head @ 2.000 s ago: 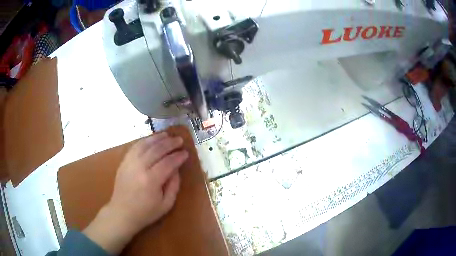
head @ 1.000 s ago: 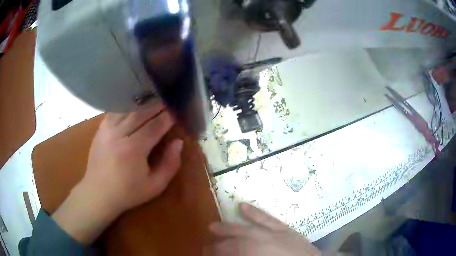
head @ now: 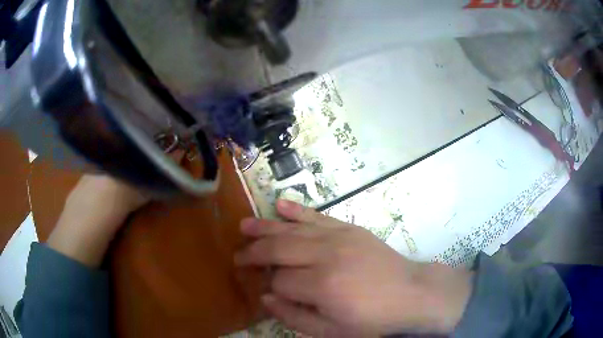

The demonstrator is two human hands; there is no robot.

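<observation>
A brown panel (head: 178, 264) lies under the machine head, with a thin white edge along its right side. My left hand (head: 99, 208) is on its left part; its fingers are hidden behind the curved shiny bar (head: 125, 142). My right hand (head: 330, 270) is at the panel's right edge, with its fingertips over the edge and holding it. The needle area is mostly hidden by the bar and blurred. The white sewing machine (head: 383, 33) fills the top.
Another brown piece (head: 12, 178) lies at the far left. Red-handled snips (head: 535, 125) lie open-bladed on the right of the table. A printed ruler (head: 502, 218) runs along the front edge. A dark seam (head: 416, 162) crosses the table.
The view has moved closer to the machine head. My right hand has come in from the lower right onto the panel's edge. My left hand is now more hidden behind the bar.
</observation>
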